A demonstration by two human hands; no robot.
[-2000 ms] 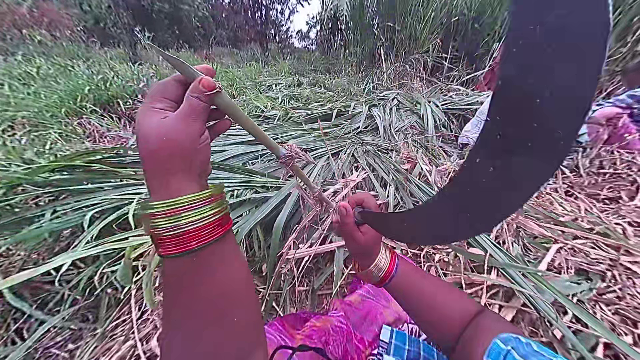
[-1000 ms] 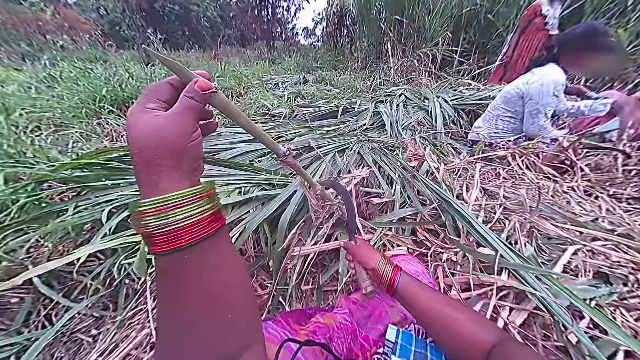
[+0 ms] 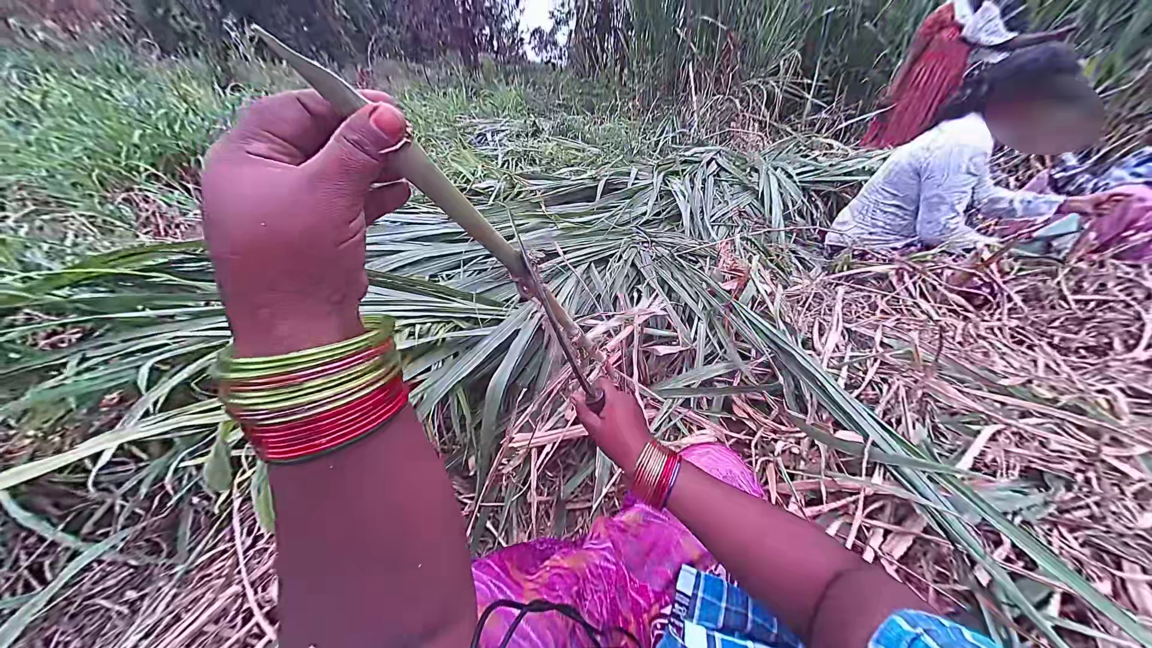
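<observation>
My left hand point(image 3: 310, 189) pinches a green plant stalk point(image 3: 459, 207) near its pointed upper end, left of the middle. The stalk slants down to the right and ends in dry roots or husk low in the middle. My right hand point(image 3: 619, 423) grips the handle of a sickle point(image 3: 560, 333), just below the stalk's lower end. Its dark blade is seen nearly edge-on and lies along the stalk, its tip at about the stalk's middle. Whether the blade touches the stalk I cannot tell. Bangles circle both my wrists.
Long cut green leaves point(image 3: 684, 198) lie across the middle ground, with dry straw point(image 3: 1017, 360) at the right. A person in a light shirt point(image 3: 936, 180) sits at the right, and another in red point(image 3: 927, 81) is behind. Pink cloth point(image 3: 594, 585) covers my lap.
The sickle's broad blade, raised at the right two seconds ago, has come down to the stalk and turned edge-on. My left hand still holds the stalk. The view has turned somewhat to the right.
</observation>
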